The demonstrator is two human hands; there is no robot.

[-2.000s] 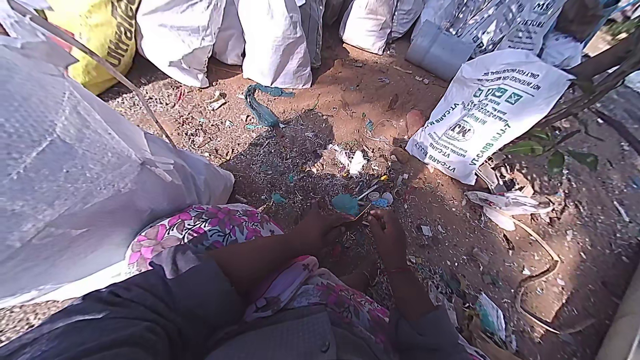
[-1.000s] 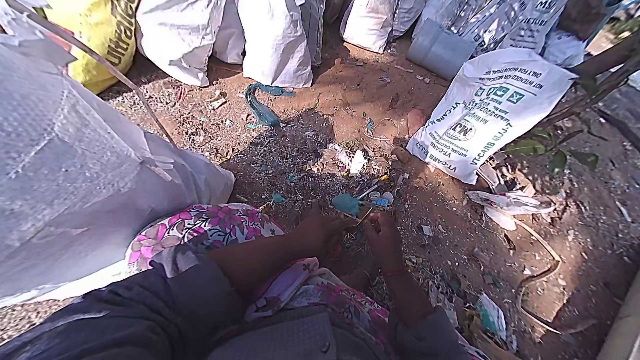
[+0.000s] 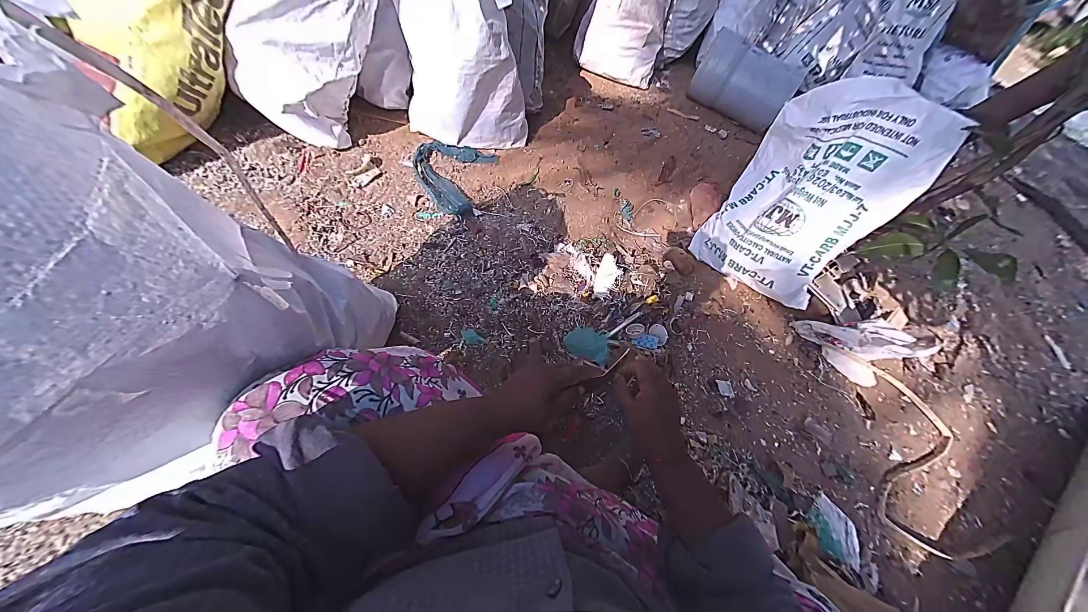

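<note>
My left hand (image 3: 548,393) is low over the littered ground, its fingers closed on a thin dark strip (image 3: 605,374) that points toward my other hand. Close on its right, my right hand (image 3: 646,395) has its thumb and fingertips together at the strip's far end. Shadow hides what the strip is made of. Just beyond the fingers lie a teal scrap (image 3: 586,344), a thin white stick (image 3: 625,324), small round caps (image 3: 636,330) and a blue piece (image 3: 648,342).
A large white sack (image 3: 170,280) stands at the left. More white sacks (image 3: 467,76), a yellow sack (image 3: 170,76) and a grey container (image 3: 744,81) line the back. A printed white bag (image 3: 824,187) lies at the right, near a branch and a curved strip (image 3: 939,433).
My right hand has shifted slightly, staying close to my left hand. The sacks and the scraps on the ground look unmoved.
</note>
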